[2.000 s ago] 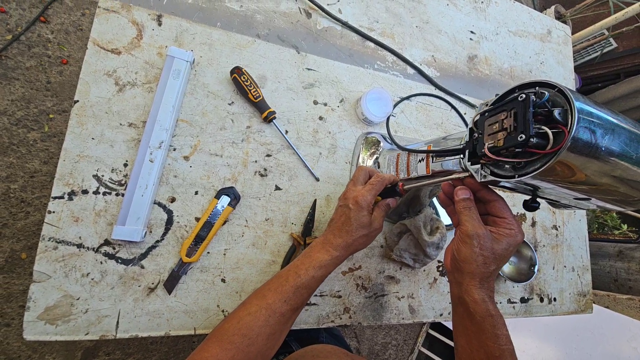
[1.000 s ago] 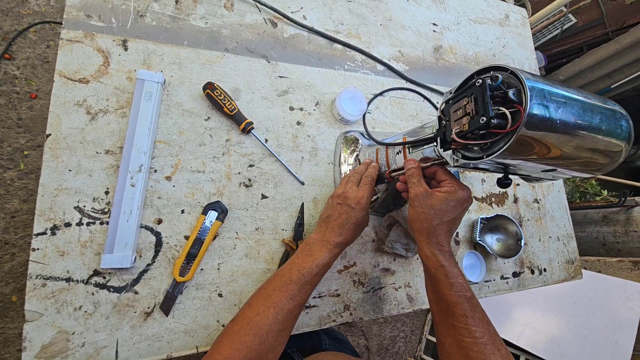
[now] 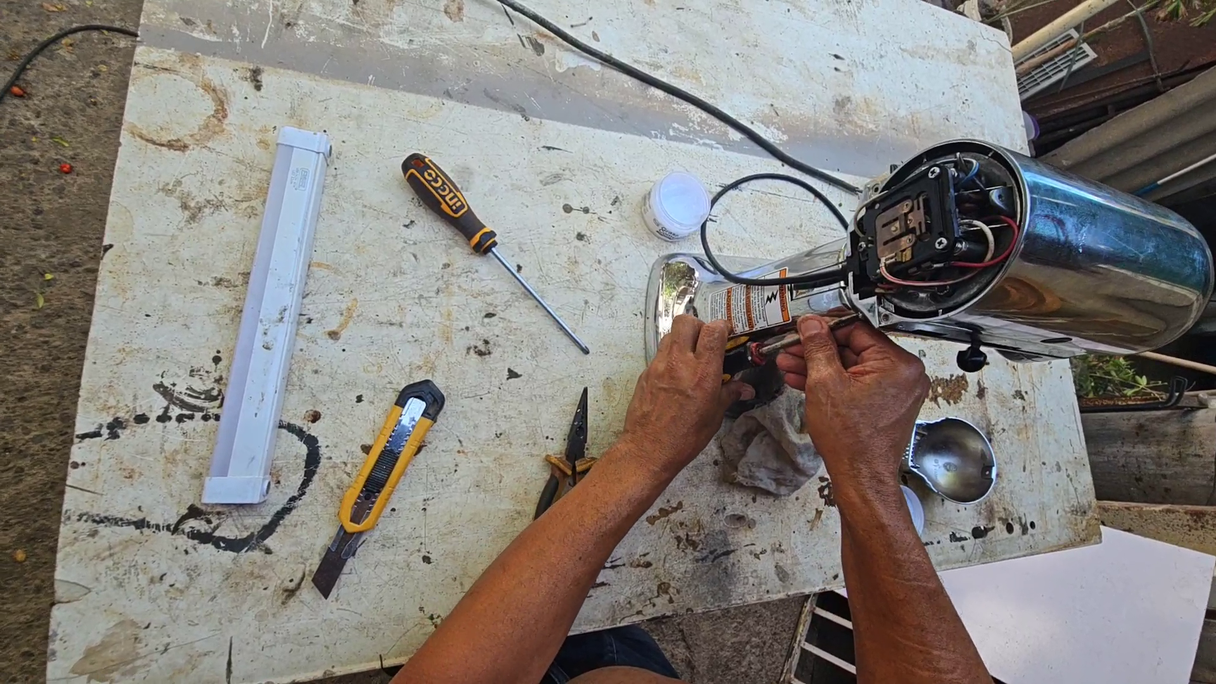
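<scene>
A chrome stand mixer point(image 3: 1102, 256) lies at the right of the table, its open motor end showing a black switch part point(image 3: 902, 228) and red and white wires. My left hand point(image 3: 679, 389) grips the handle of a screwdriver point(image 3: 774, 344), beside the warning label on the mixer's stand. My right hand point(image 3: 850, 380) pinches the tool's shaft close to the underside of the open end; the tip is hidden. A crumpled grey rag point(image 3: 774, 442) lies beneath my hands. The mixer's black cord point(image 3: 741, 180) loops over the stand.
On the white table point(image 3: 456, 589) lie an Ingco screwdriver point(image 3: 451, 204), a yellow utility knife point(image 3: 380, 465) with its blade out, a white tube light fixture point(image 3: 271, 313) and pliers point(image 3: 575, 446). A round plastic tub point(image 3: 676, 205) stands above the mixer's base. A chrome cap point(image 3: 953, 460) sits at lower right.
My hands stay at the mixer's underside; my right hand has shifted slightly along the tool, toward the open end, since one second ago.
</scene>
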